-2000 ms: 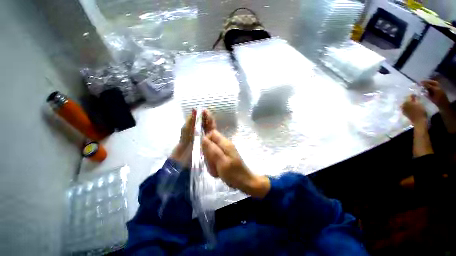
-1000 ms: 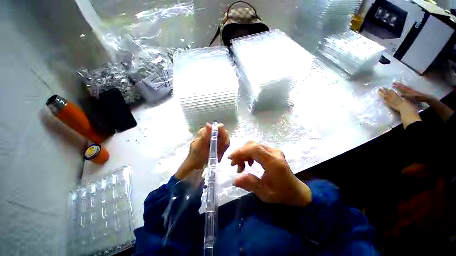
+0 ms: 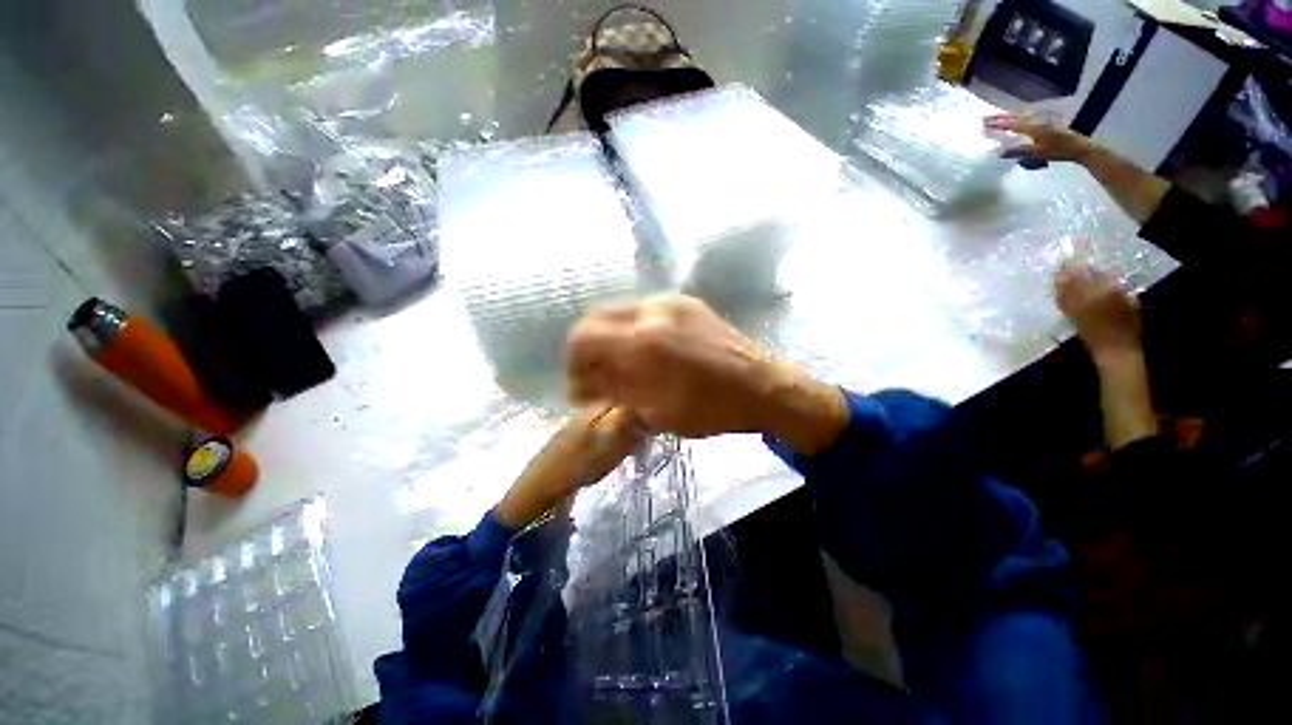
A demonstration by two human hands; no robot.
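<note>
A clear compartment blister tray [image 3: 652, 595] hangs tilted below my hands, dark against my clothing. My left hand [image 3: 574, 460] is closed on its upper end. My right hand [image 3: 673, 366] is blurred, above and partly in front of my left hand, with curled fingers; whether it holds anything cannot be told. Limp clear film [image 3: 522, 609] hangs beside the tray on the left. Two tall stacks of clear trays, a left one [image 3: 531, 234] and a right one [image 3: 723, 170], stand behind my hands.
A single tray [image 3: 255, 623] lies at lower left. An orange flask [image 3: 149, 366], orange round-ended item [image 3: 223, 467], dark flat rectangle [image 3: 276, 333] and crumpled film [image 3: 371, 227] are at left. A handbag [image 3: 638, 64] is behind. Another person's hands [image 3: 1098, 305] are at right by a smaller tray stack [image 3: 928, 142].
The tray was edge-on and now shows its grid of cells. My right hand has moved up and left, over my left hand. The other person's one hand has moved to the smaller stack.
</note>
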